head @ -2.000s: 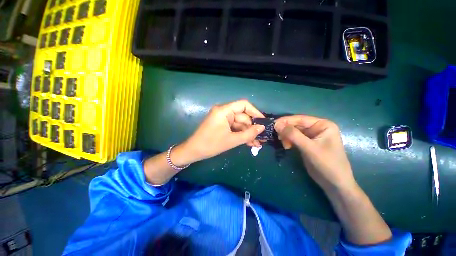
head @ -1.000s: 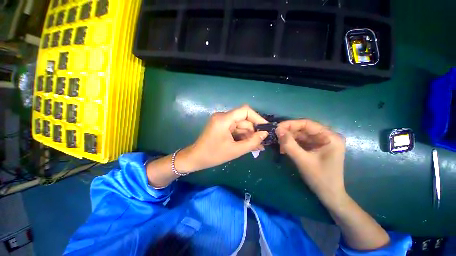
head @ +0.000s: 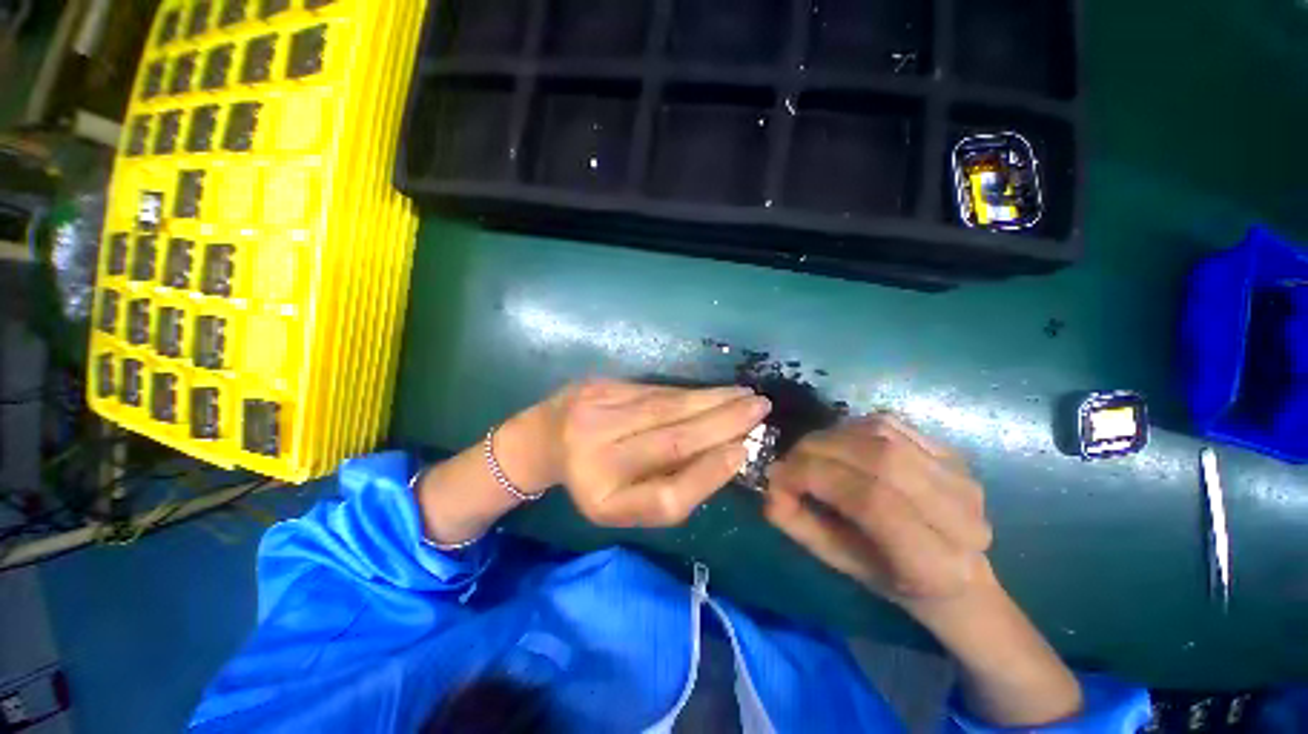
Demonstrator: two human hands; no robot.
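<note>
My left hand [head: 653, 447] holds a small square module [head: 759, 456] between thumb and fingers; its face now shows silvery-white and dark. My right hand [head: 887, 502] is just right of the module, blurred, with its fingertips close to the module's edge; whether it grips anything cannot be told. A loose heap of small black pieces [head: 782, 380] lies on the green bench just beyond my hands.
A yellow component tray stack [head: 294, 265] stands at left. A black foam tray [head: 660, 208] at the back holds a watch housing [head: 996, 182]. At right are a separate housing [head: 1112, 425], a blue parts bin [head: 1245, 351] and a thin silver-white tool [head: 1215, 523].
Both hands have moved toward my body, uncovering the black pieces. The module has turned, showing a silvery side instead of a black one. The view has shifted slightly.
</note>
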